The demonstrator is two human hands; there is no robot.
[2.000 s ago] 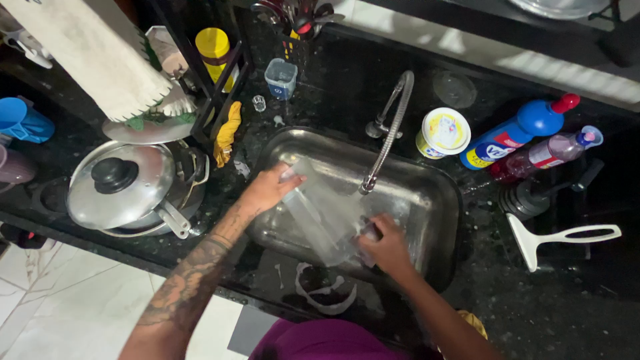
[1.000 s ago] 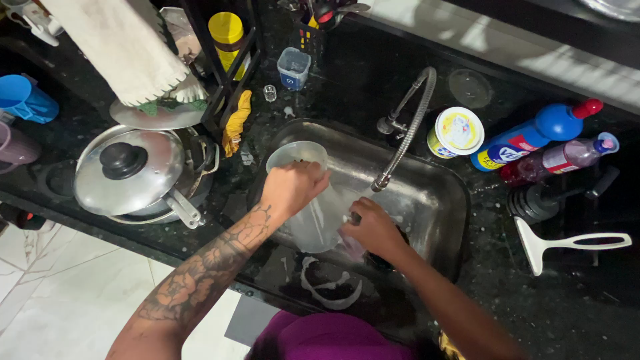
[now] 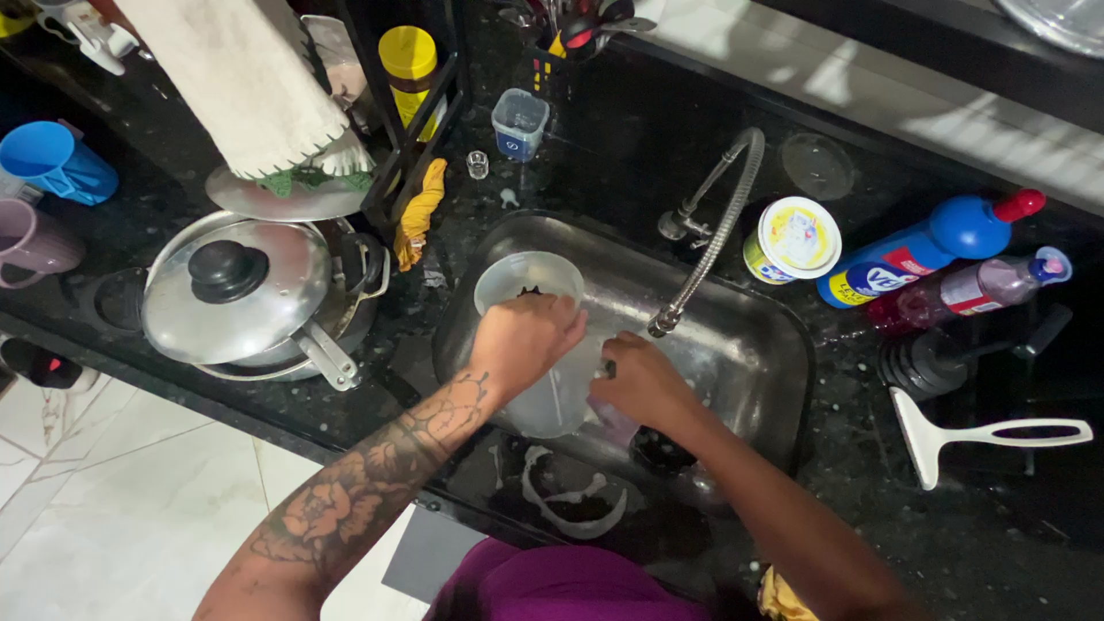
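A tall translucent plastic container (image 3: 548, 392) is tilted over the left part of the stainless steel sink (image 3: 759, 345), its round mouth facing up and away. My left hand (image 3: 526, 345) is at this mouth, fingers bent over the rim; something dark shows just beyond them, and whether the fingers grip the wall is unclear. To the container's right, my right hand (image 3: 642, 379) is closed on a small, partly hidden item, with something pinkish and translucent below the fingers. The flexible metal faucet (image 3: 720, 228) hangs over the sink, its nozzle just above my right hand.
Left of the sink are a lidded metal pot (image 3: 250, 293), a twisted yellow cloth (image 3: 421, 216) and a small plastic tub (image 3: 520, 125). On the right stand a white-lidded tub (image 3: 792, 241), a blue bottle (image 3: 927, 246), a reddish bottle (image 3: 975, 291), a black plunger (image 3: 923, 362) and a white squeegee (image 3: 983, 435).
My left hand has moved from the container's upper left edge to over its mouth. The container has turned, so its round opening now shows. My right hand remains beside it.
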